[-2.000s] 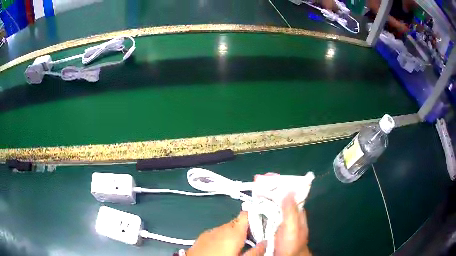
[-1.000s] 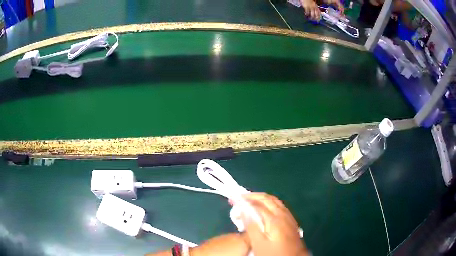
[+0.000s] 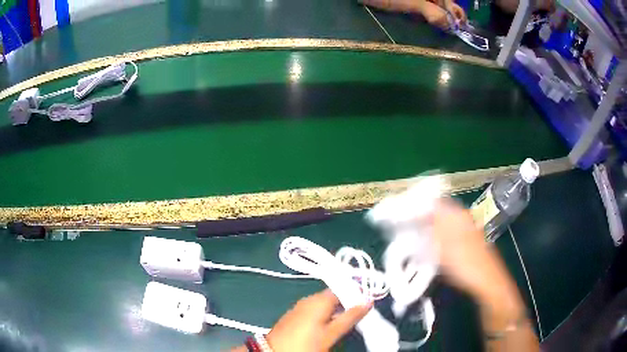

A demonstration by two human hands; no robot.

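Note:
Two white power strip bodies lie at the near left, an upper one (image 3: 172, 259) and a lower one (image 3: 174, 307), each with a cord running right. My left hand (image 3: 313, 320), at the bottom centre, grips a looped white power cord (image 3: 354, 289). My right hand (image 3: 464, 240) is blurred, right of the cords and beside the bottle. It holds a crumpled white thing that looks like the wiping cloth (image 3: 412, 201). Another white cord bundle (image 3: 412, 268) shows below it, blurred; I cannot tell if the hand also holds that.
A clear bottle with a white cap (image 3: 507, 199) stands tilted-looking at the right. A yellowish rail (image 3: 124, 212) and a dark edge strip (image 3: 265, 222) border the green belt (image 3: 289, 144). Corded white units (image 3: 25, 106) lie on the belt's far left. Another person's hands (image 3: 443, 14) are across the belt.
My hands have moved apart: the right one up and right with the white cloth-like thing, the left one now visible on the cord. The units on the belt have moved left.

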